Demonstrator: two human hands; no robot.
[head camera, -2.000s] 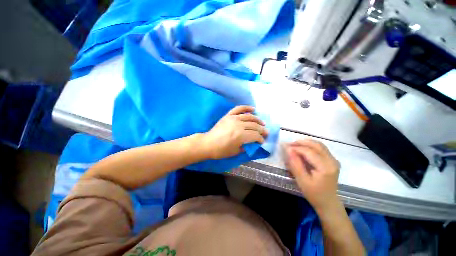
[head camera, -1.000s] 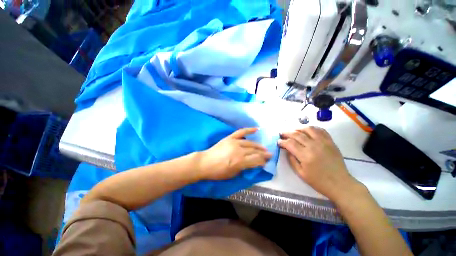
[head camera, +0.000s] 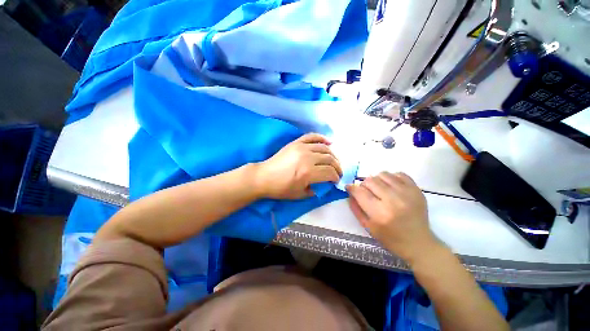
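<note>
A bright blue garment panel (head camera: 213, 139) lies on the white table, with pale blue cloth (head camera: 272, 106) along its right side. My left hand (head camera: 301, 169) holds the panel's near right corner, with a small fold of blue showing under its fingers. My right hand (head camera: 387, 205) has its thumb and index fingertips at the cloth's edge, just right of the left fingers. Whether these fingertips pinch the cloth is hard to tell. The needle area (head camera: 391, 110) of the sewing machine (head camera: 446, 52) is above my hands, beside a bright lamp spot.
A black smartphone (head camera: 509, 199) lies at the right, touching orange and dark blue handles (head camera: 456, 143). More blue cloth (head camera: 123, 55) is heaped at the far left. A ruler strip (head camera: 336, 244) runs along the front edge. A blue crate (head camera: 26, 168) stands at the left.
Compared with one second ago, my left fingers have curled at the cloth's corner, which is folded up. My right hand has moved slightly nearer to the left hand and the table's front edge.
</note>
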